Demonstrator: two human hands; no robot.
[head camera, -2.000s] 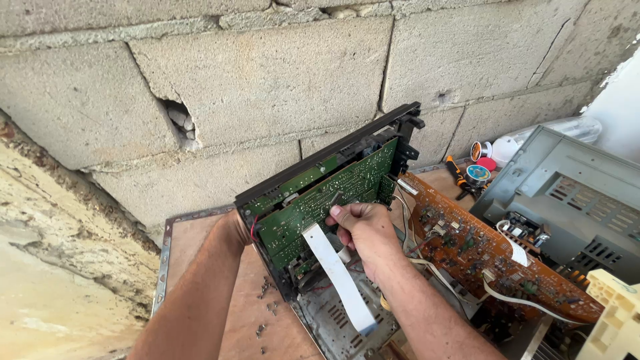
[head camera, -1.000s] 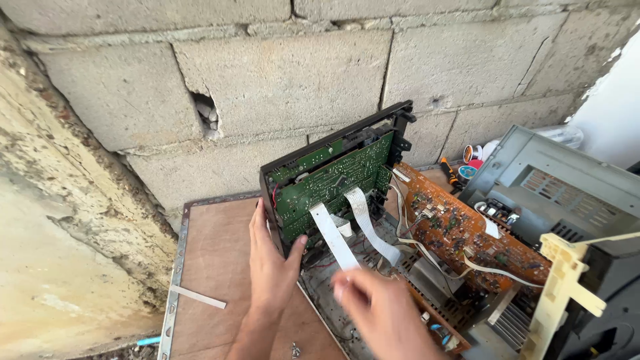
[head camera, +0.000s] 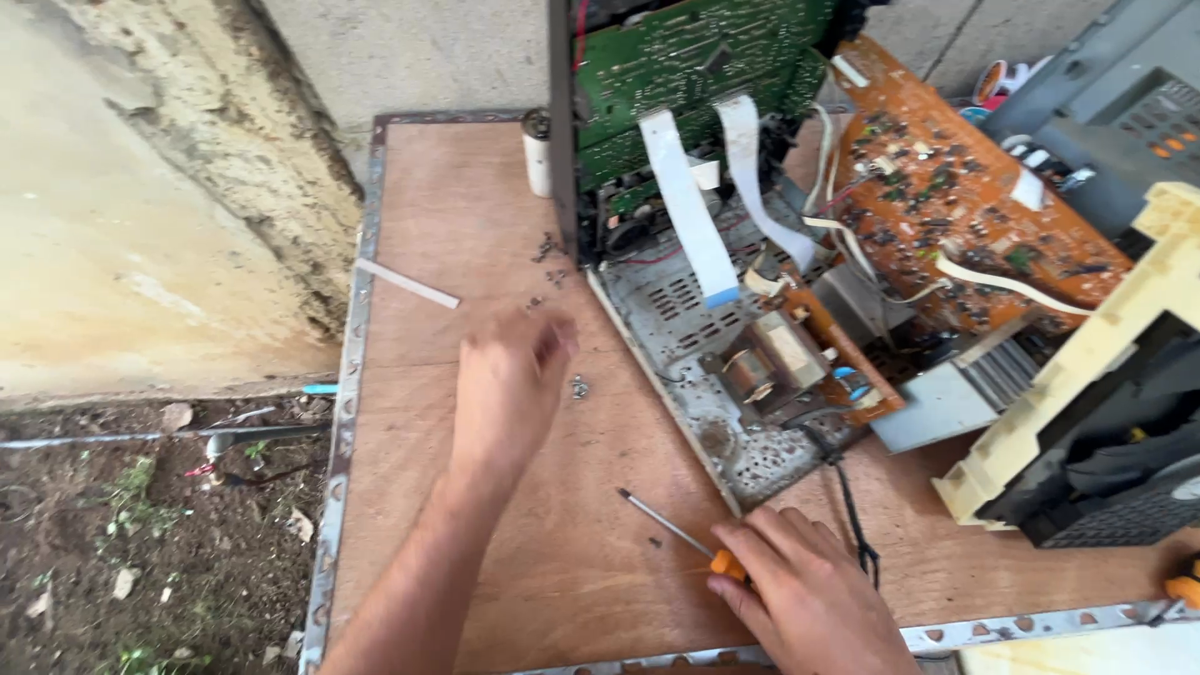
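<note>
My right hand (head camera: 797, 581) rests over the orange handle of a screwdriver (head camera: 667, 523) lying on the plywood table (head camera: 422, 544), its shaft pointing up and left; whether the fingers grip it cannot be told. My left hand (head camera: 516, 375), blurred, hovers over the wood beside small piles of screws (head camera: 579, 386); its fingertips are curled and what they hold, if anything, is not visible. Right of it stands the opened metal chassis (head camera: 656, 347) with a transformer (head camera: 773, 361). A green circuit board (head camera: 694, 66) stands upright at its back, with two white ribbon cables (head camera: 689, 206) hanging down.
An orange-brown circuit board (head camera: 975, 206) leans at the right, near a cream plastic frame (head camera: 1078, 366) and a grey metal cover (head camera: 1078, 84). A white strip (head camera: 408, 284) and a white cylinder (head camera: 538, 155) lie left of the chassis. Block walls border the table.
Both hands have left the green board and ribbon cables. The left is now above the table near the screws, the right at the screwdriver. The view has shifted down and left.
</note>
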